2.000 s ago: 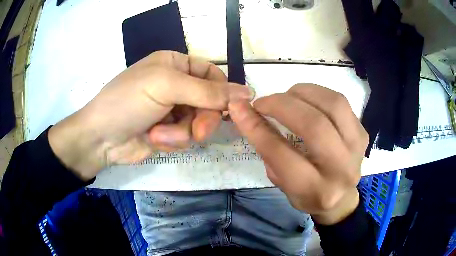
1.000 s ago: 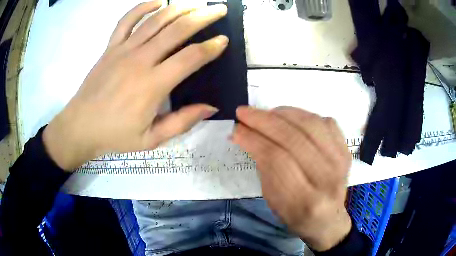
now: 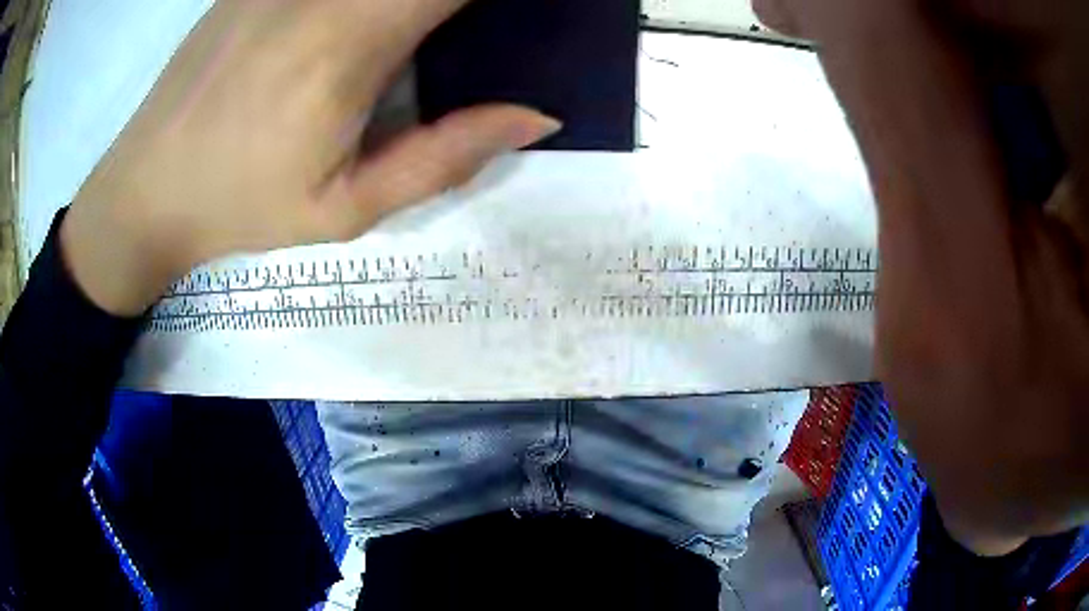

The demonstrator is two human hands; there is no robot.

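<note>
The dark fabric panel [image 3: 573,78] lies flat on the white table at top centre, its upper part cut off by the picture's edge. My left hand [image 3: 251,143] lies over the panel's left side, thumb resting on it near the lower edge; its other fingers run out at the top. My right hand [image 3: 979,239] is raised, large and blurred at the upper right, its fingers cut off, so I cannot tell whether it holds anything. No separate strip can be made out on the panel. The needle area is out of view.
The printed ruler [image 3: 717,287] runs along the near table edge. Loose threads lie right of the panel, below the machine bed's edge. A blue basket [image 3: 866,513] and a red basket [image 3: 824,436] stand below right, beside the jeans [image 3: 454,460].
The view has tipped upward-to-downward, so table and panel sit higher in the picture. My right hand has left the panel's lower right corner and risen to the upper right. My left hand stays on the panel.
</note>
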